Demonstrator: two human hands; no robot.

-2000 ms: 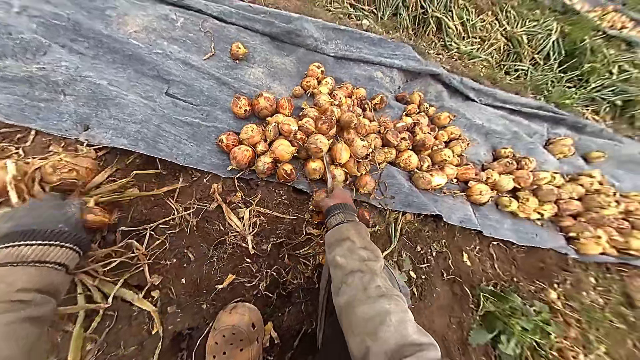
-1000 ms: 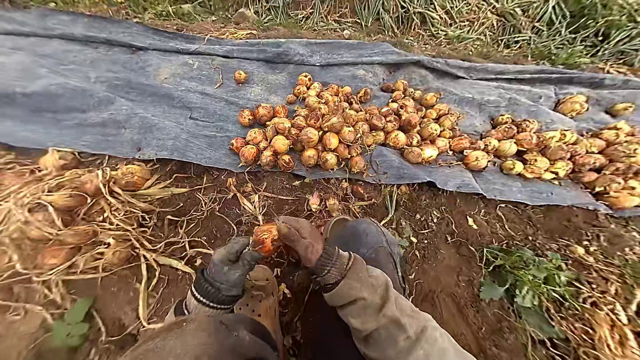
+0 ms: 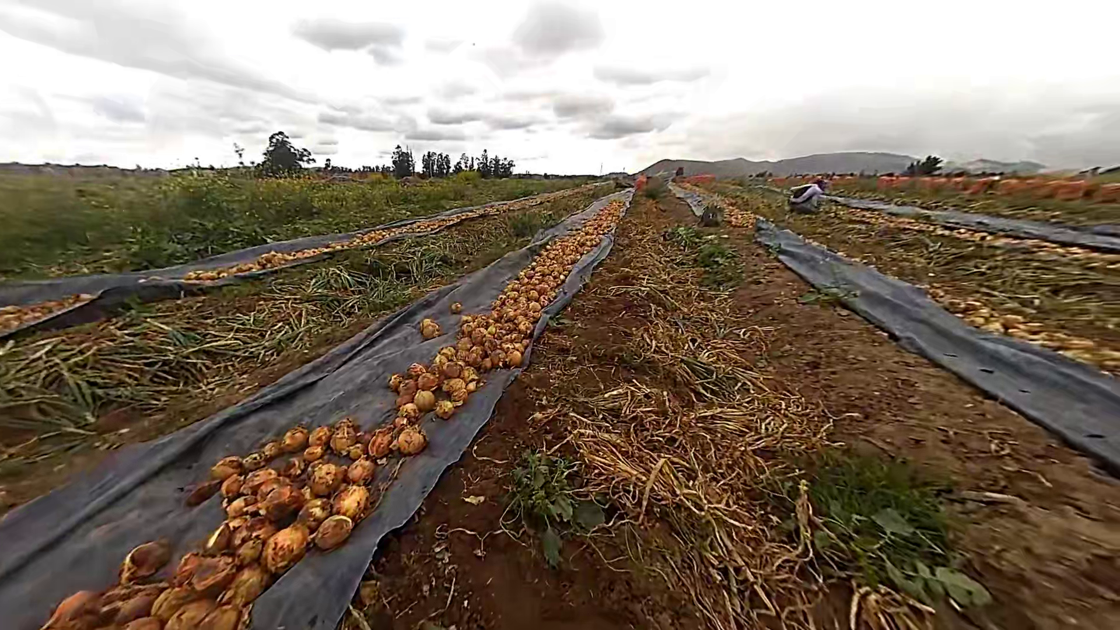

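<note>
Neither my left hand nor my right hand shows in the head view now. Many yellow-brown onions point(image 3: 324, 479) lie in loose piles on a long strip of dark grey sheeting point(image 3: 350, 367) that runs from the lower left into the distance. Farther along the same strip, more onions point(image 3: 525, 293) form a dense band. Dry onion tops point(image 3: 691, 455) cover the soil to the right of the strip.
Leafy weeds point(image 3: 547, 499) grow beside the strip. A second grey sheet point(image 3: 980, 350) runs along the right, with onions point(image 3: 1015, 324) beyond it. A person point(image 3: 807, 196) crouches farther off. Orange sacks point(image 3: 997, 185) stand in the right background.
The view has swung up and along the rows. Both hands and the onion held between them a second ago have left the view.
</note>
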